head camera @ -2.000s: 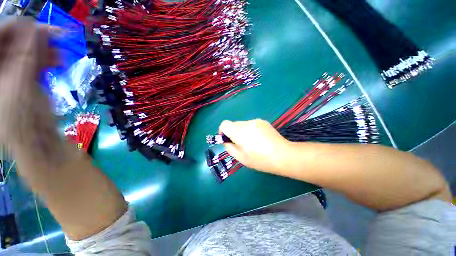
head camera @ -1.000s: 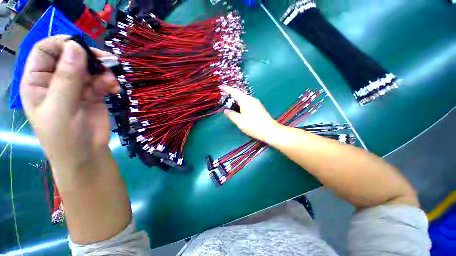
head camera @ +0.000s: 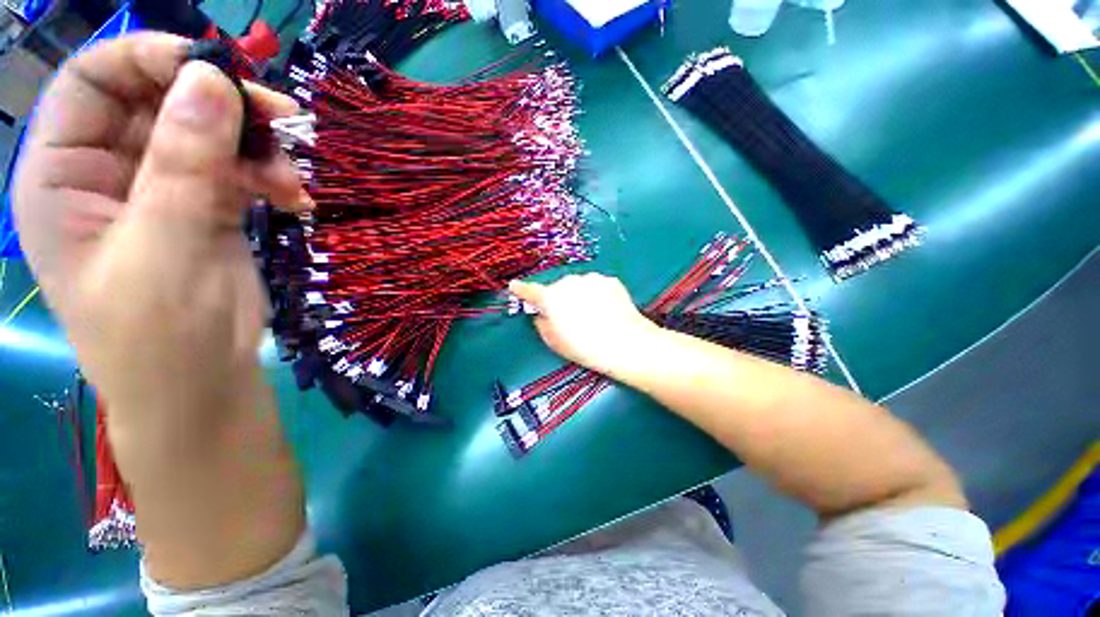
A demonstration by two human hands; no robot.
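Note:
My left hand is raised close to the camera at the upper left, pinching a black connector housing between thumb and fingers; its wires are mostly hidden. My right hand is closed over a bunch of black lead wires, which fan out to the right under the wrist. Silvery tips show at its fingertips. The large fan of red and black part-built harnesses lies between the hands, housings on its left edge. A smaller red/black harness pile lies crosswise under the right hand and forearm.
A thick spare black wire bundle lies at the right beyond a white line on the green bench. Red wires lie left of my left forearm. A blue tray and white sheets stand or lie farther back.
The view has shifted, showing more of the far bench. My left hand went from a blur to steadily holding a housing. My right hand moved from the smaller pile toward the large fan's lower right edge.

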